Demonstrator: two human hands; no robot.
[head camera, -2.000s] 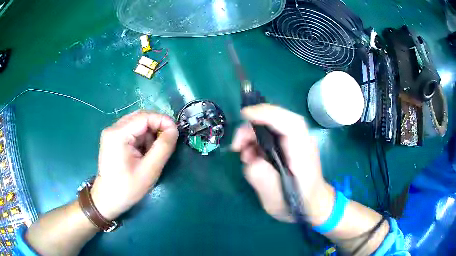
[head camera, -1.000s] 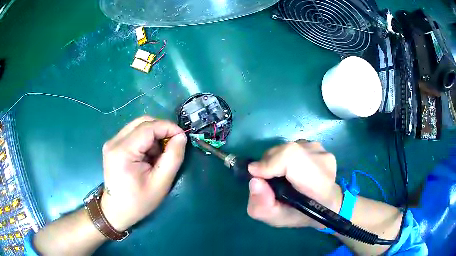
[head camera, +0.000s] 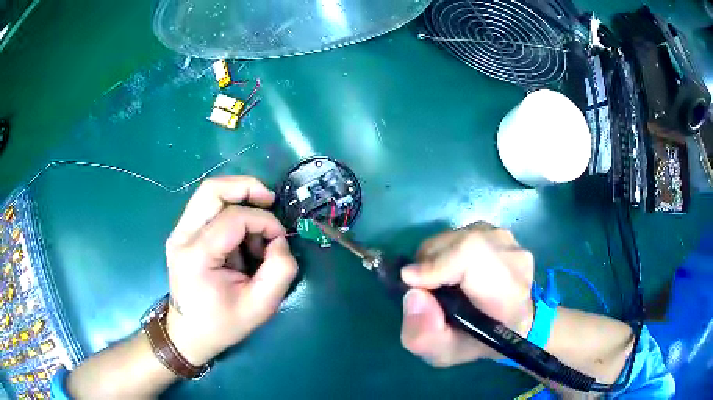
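The round black housing (head camera: 320, 186) lies open on the green mat, with a green circuit board (head camera: 309, 231) at its near edge. My right hand (head camera: 467, 293) holds the black soldering iron (head camera: 500, 332); its brownish tip is at the board. My left hand (head camera: 227, 262) is beside the housing at its left, thumb and fingers pinched on a fine red lead (head camera: 291, 233) that runs to the board. What else is inside the left fingers is hidden. Thin solder wire (head camera: 117, 167) lies on the mat at the left.
Loose yellow-ended cells (head camera: 227, 111) lie behind the housing. A clear plastic dish rim (head camera: 297, 55) is at the top. A cell tray (head camera: 31, 312) is at the left. A white round tub (head camera: 544, 137), fan grille (head camera: 500, 39) and dark iron stand (head camera: 664, 70) are at the right.
Since two seconds ago, the iron has swung down so its tip meets the board. Since one second ago, my left fingers have shifted slightly down and the view has moved a little.
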